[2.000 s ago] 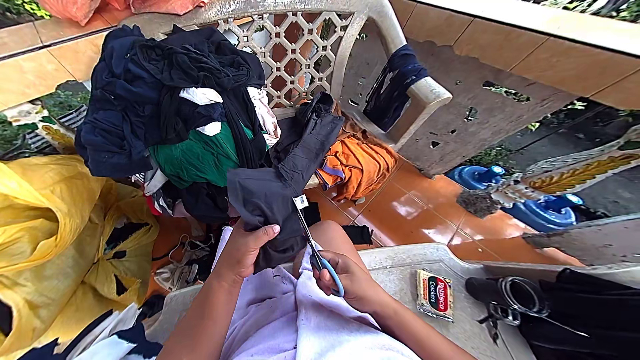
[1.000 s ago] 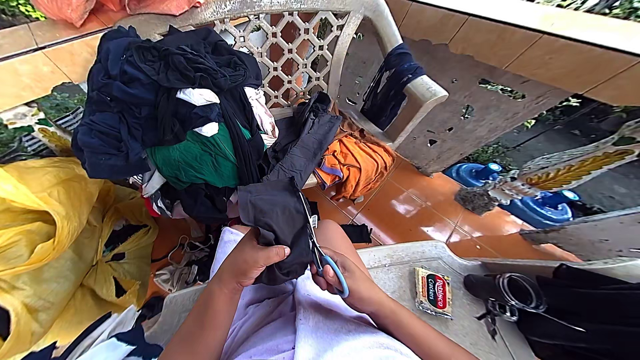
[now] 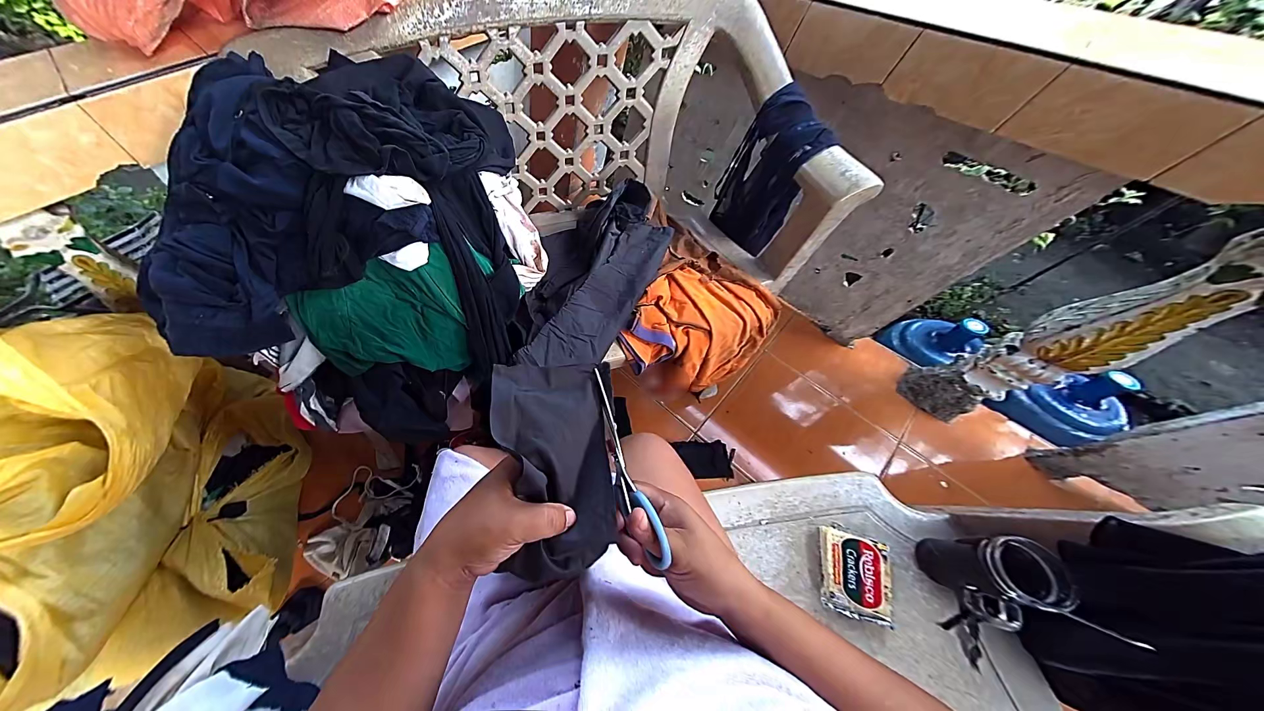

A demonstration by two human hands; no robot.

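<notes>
My left hand (image 3: 499,523) grips a piece of dark grey fabric (image 3: 553,434) over my lap, its thumb lying on top of the cloth. In my right hand (image 3: 681,548) is a pair of scissors (image 3: 614,434) with light blue handles, the blades pointing up along the fabric's right edge. The blades look nearly together. From the held piece, more dark cloth (image 3: 602,286) runs up onto the plastic chair, beside a pile of dark clothes (image 3: 326,178) and a green garment (image 3: 395,311).
Yellow sacking (image 3: 99,474) lies at left. Orange cloth (image 3: 706,321) is beside the pile on the chair (image 3: 681,109). On the seat at right are a cracker packet (image 3: 855,576), a rolled belt (image 3: 1022,573) and black fabric (image 3: 1165,612). Blue water bottles (image 3: 1062,405) stand beyond the tiles.
The dark fabric, first held higher and folded at the scissors, now hangs flatter over my lap. My left hand has moved down and right, closer to my right hand.
</notes>
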